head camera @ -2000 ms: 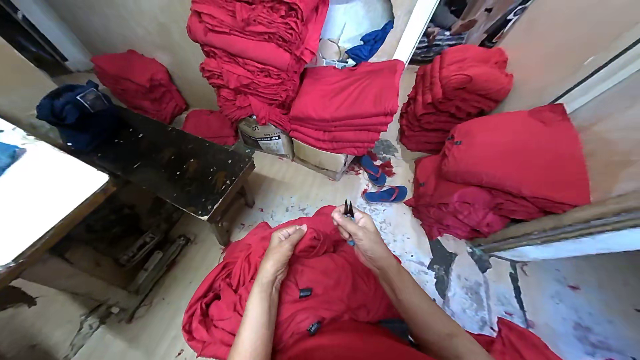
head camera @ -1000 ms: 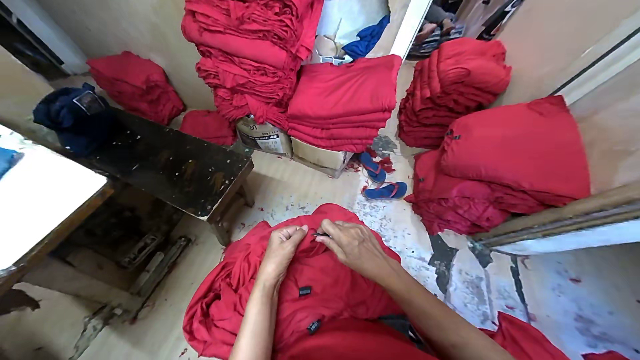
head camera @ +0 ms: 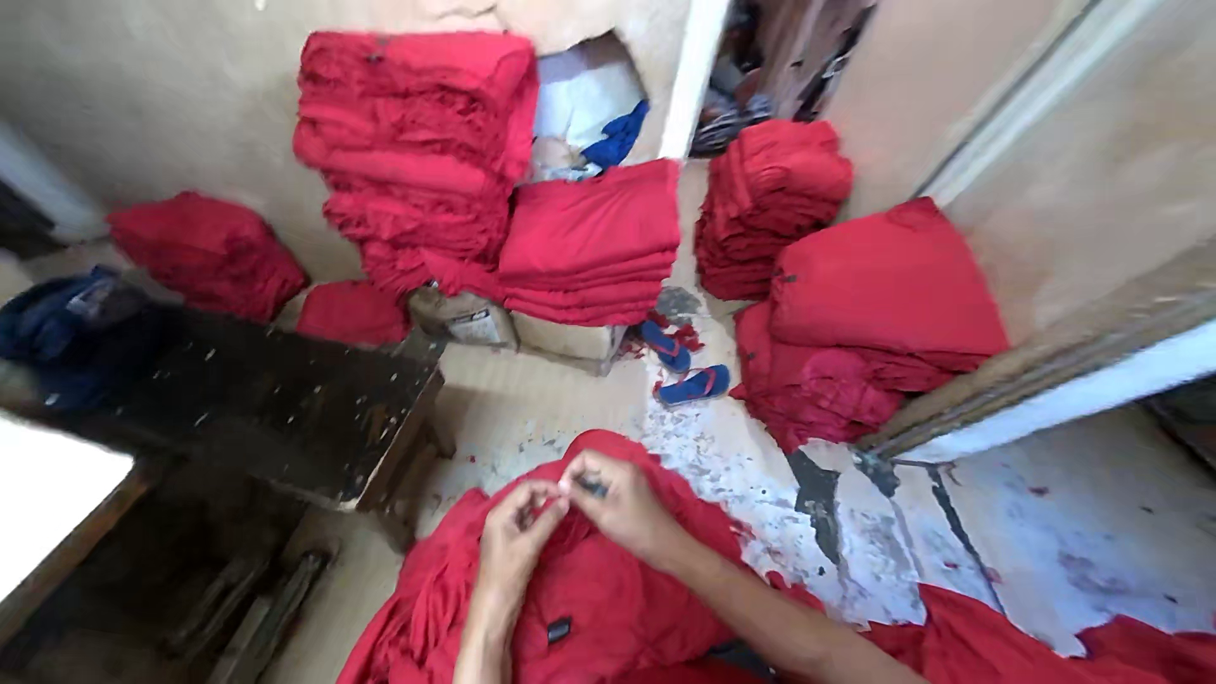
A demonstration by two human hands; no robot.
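Red fabric (head camera: 608, 598) lies heaped over the lap at the bottom centre, with a small dark tag (head camera: 559, 629) on it. My left hand (head camera: 521, 522) is above the heap, its thumb and fingers pinched at something too small to make out. Touching it at the fingertips, my right hand (head camera: 608, 494) pinches at the same spot. A small dark tool (head camera: 593, 487), largely hidden, shows within the right hand's fingers.
Stacks of folded red cloth (head camera: 408, 123) stand by the wall, with another red pile (head camera: 883, 285) at right. A dark wooden bench (head camera: 285, 399) is at left, bearing dark blue cloth (head camera: 81, 323). Blue flip-flops (head camera: 693, 386) lie on the cracked floor.
Two seconds ago the dark tool's points stuck up from my right hand, apart from the left; now the tool is mostly covered and the hands meet at their fingertips.
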